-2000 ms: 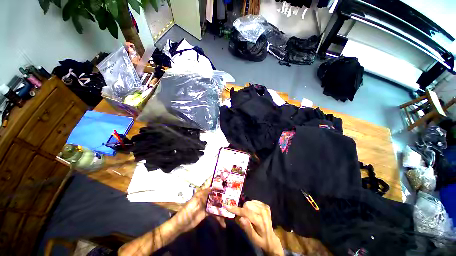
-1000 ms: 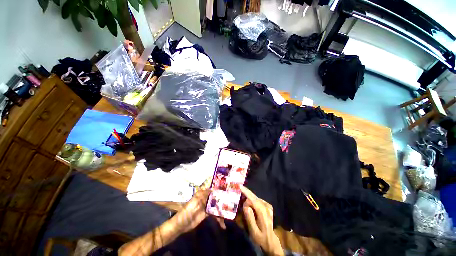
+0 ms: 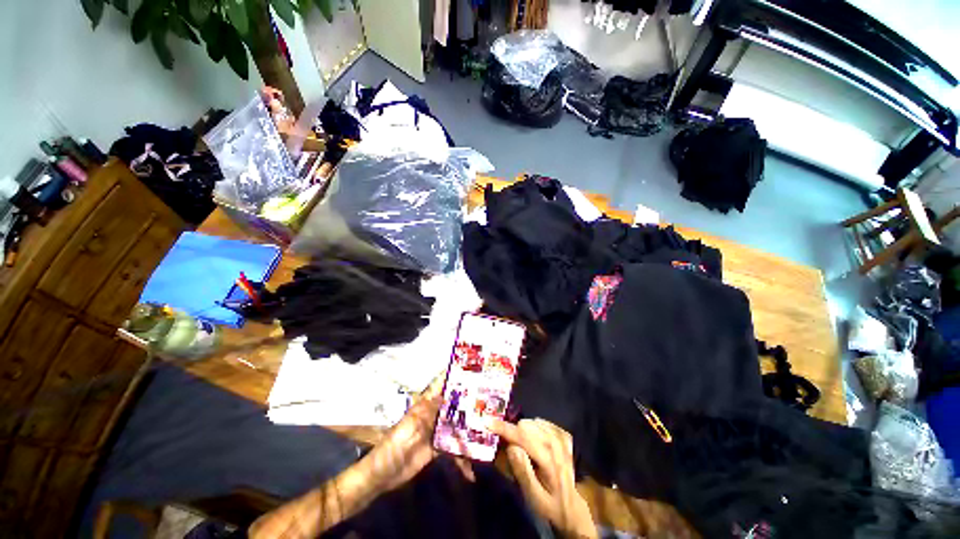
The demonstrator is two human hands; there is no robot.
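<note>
A smartphone [image 3: 480, 387] with a bright screen of small red, pink and white pictures is tilted slightly at the table's near edge. My left hand [image 3: 413, 437] holds it from the lower left, with the thumb along its side and fingers behind it. My right hand [image 3: 542, 463] is at the phone's lower right, its index fingertip on or just over the screen; it grips nothing and its other fingers are curled.
Black garments [image 3: 663, 347] with yellow-orange snips [image 3: 653, 420] lie right. A small black pile [image 3: 353, 305] rests on white sheets [image 3: 316, 395]. A blue folder [image 3: 205, 276], a jar [image 3: 174, 328] and a clear plastic bag [image 3: 395, 205] are at left and back.
The pictures on the phone screen have changed. My right index finger has moved slightly down the screen since one second ago. My left hand and the phone stay in place.
</note>
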